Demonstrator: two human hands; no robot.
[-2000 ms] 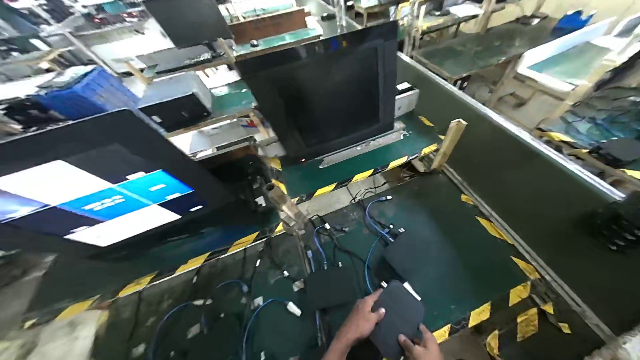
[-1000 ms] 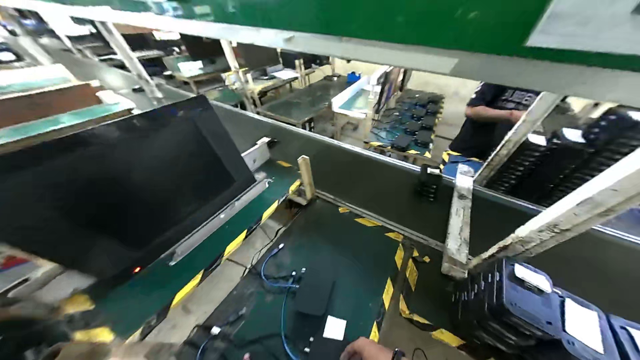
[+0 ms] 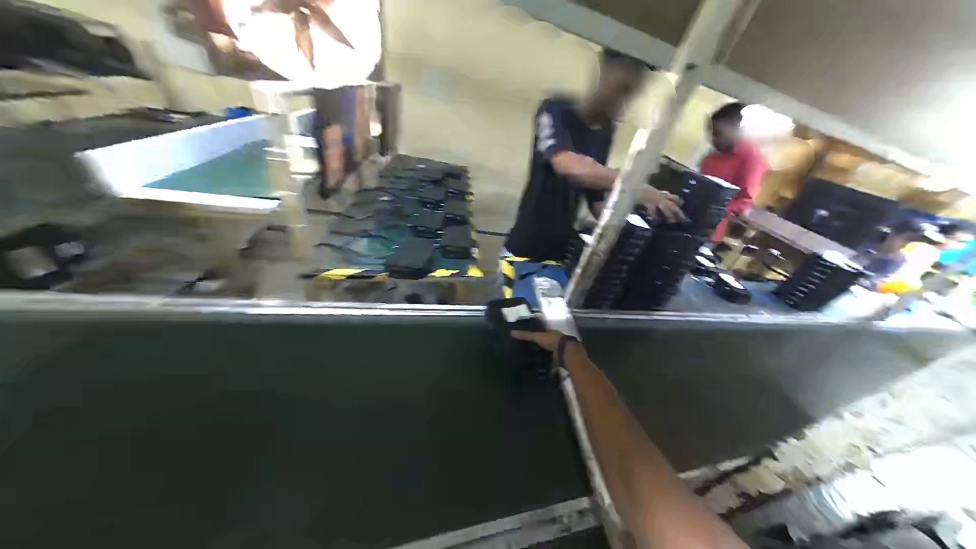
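Observation:
My right hand (image 3: 540, 338) reaches far forward over a dark conveyor belt (image 3: 305, 412), a dark band on its wrist. Its fingers rest on the top box of a stack of black plastic device boxes (image 3: 520, 358), which stands on the belt close to the far rail. Blur hides how firmly the fingers hold the box. A pale label lies on top of that box. My left hand is out of view.
A slanted metal post (image 3: 637, 175) rises past the far rail (image 3: 229, 306). Behind it, a person in a dark shirt (image 3: 560, 175) handles black box stacks (image 3: 648, 255). Black devices lie in rows on a striped-edge table (image 3: 412, 229). A person in red (image 3: 736, 171) is farther back.
The view has swung right, away from the workbench and monitors. Two seconds ago both hands were at a black box on the bench; now the right arm is stretched out to the stack on the belt.

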